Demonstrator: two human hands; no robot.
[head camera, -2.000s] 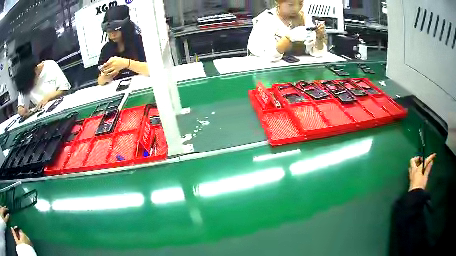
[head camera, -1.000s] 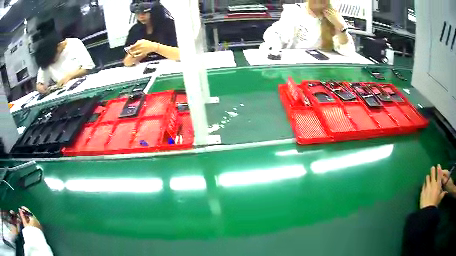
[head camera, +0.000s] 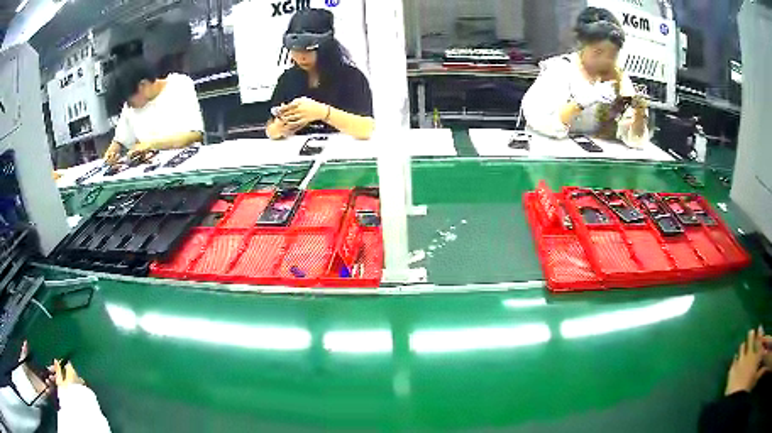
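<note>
Neither of my hands is in view. The glossy green bench (head camera: 339, 380) lies nearest in front of me. Beyond its edge sit a black slotted tray (head camera: 140, 227), a left red tray (head camera: 262, 251) and a right red tray (head camera: 611, 251). A dark phone frame (head camera: 280, 205) lies across the back of the left red tray, and small blue items (head camera: 297, 271) sit near its front. Several dark frames (head camera: 660, 213) lie at the back of the right red tray. Another frame (head camera: 73, 298) is at the bench's far left.
A neighbour's hand (head camera: 63, 372) with a pale sleeve shows at lower left, another's dark-sleeved hand (head camera: 747, 364) at lower right. A white post (head camera: 395, 161) stands between the red trays. Three people sit opposite at white mats (head camera: 440, 142). Grey machine panels flank both sides.
The view has swung left, so the trays and post appear farther right and lower. The person opposite at right has lowered a hand from the face and holds both hands together.
</note>
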